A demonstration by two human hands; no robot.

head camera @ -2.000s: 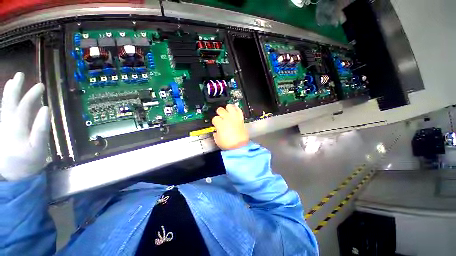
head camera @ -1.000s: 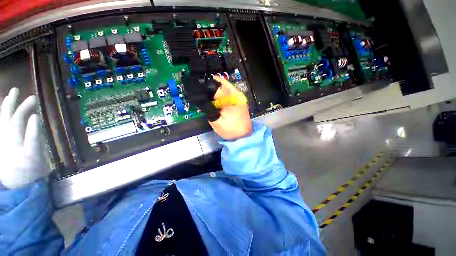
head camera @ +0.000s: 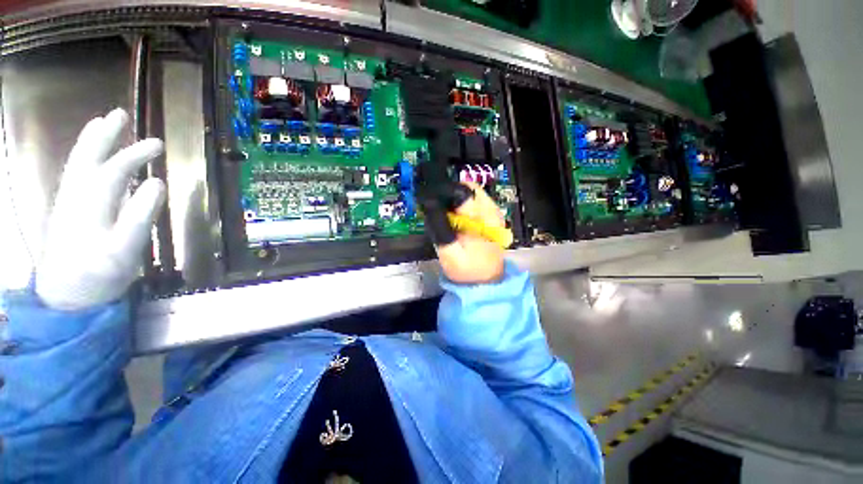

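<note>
A green circuit board [head camera: 386,123] crowded with parts sits in a black carrier [head camera: 312,270] in front of me. My right hand [head camera: 476,236] is over the board's right part, beside the red-and-white striped coil [head camera: 478,174]. It holds a yellow tool [head camera: 481,230]; dark coverings or parts beside the fingers are hard to tell apart. My left hand [head camera: 99,213], in a white glove, is at the left with fingers spread and holds nothing. The paired copper-coloured coils [head camera: 339,102] stand at the board's upper left.
The silver conveyor rail [head camera: 293,304] runs along the near side. More boards in carriers [head camera: 620,161] are to the right, past a dark gap [head camera: 539,156]. Metal crossbars [head camera: 180,180] lie left of the carrier. A small white fan [head camera: 653,14] is at the top right.
The board appears further right in view. My right hand has moved from the near rail up over the board with the yellow tool. My left hand stays spread at the left.
</note>
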